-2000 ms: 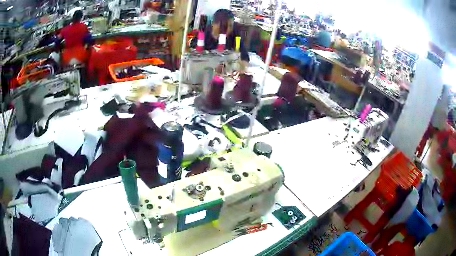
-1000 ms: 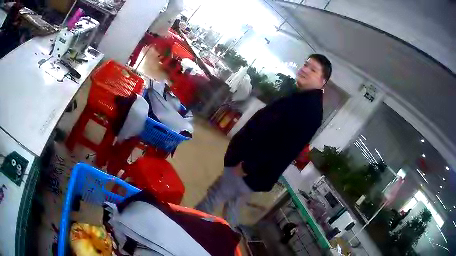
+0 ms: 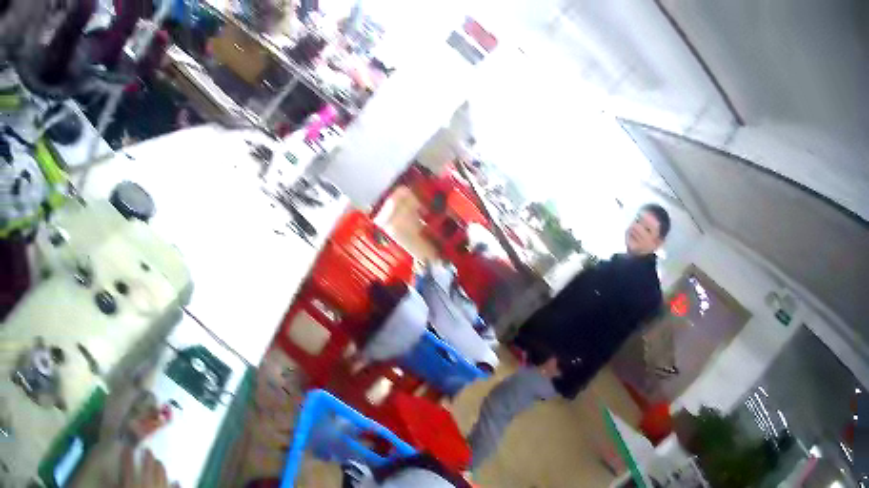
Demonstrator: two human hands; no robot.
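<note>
The cream-white sewing machine (image 3: 95, 295) lies at the left, cut off by the picture's edge. A blurred hand shape (image 3: 141, 457), apparently my right hand, is low beside the machine's green panel, next to a small orange-red item (image 3: 157, 419). Whether it holds this item cannot be told. My left hand is not in view. Grey and dark maroon cloth pieces (image 3: 405, 467) lie in the nearest blue basket (image 3: 303, 434), at the bottom edge.
An orange-red basket (image 3: 362, 262) stands on a red stool (image 3: 310, 334). A second blue basket (image 3: 443, 362) holds grey cloth (image 3: 448, 310). A red stool (image 3: 429, 429) is beside it. A person in dark clothing (image 3: 600, 319) stands in the aisle. A white table (image 3: 214, 229) extends behind the machine.
The view has swung right to the aisle, then partly back left since one second ago, bringing the machine back in. The blurred hand shape now shows beside it.
</note>
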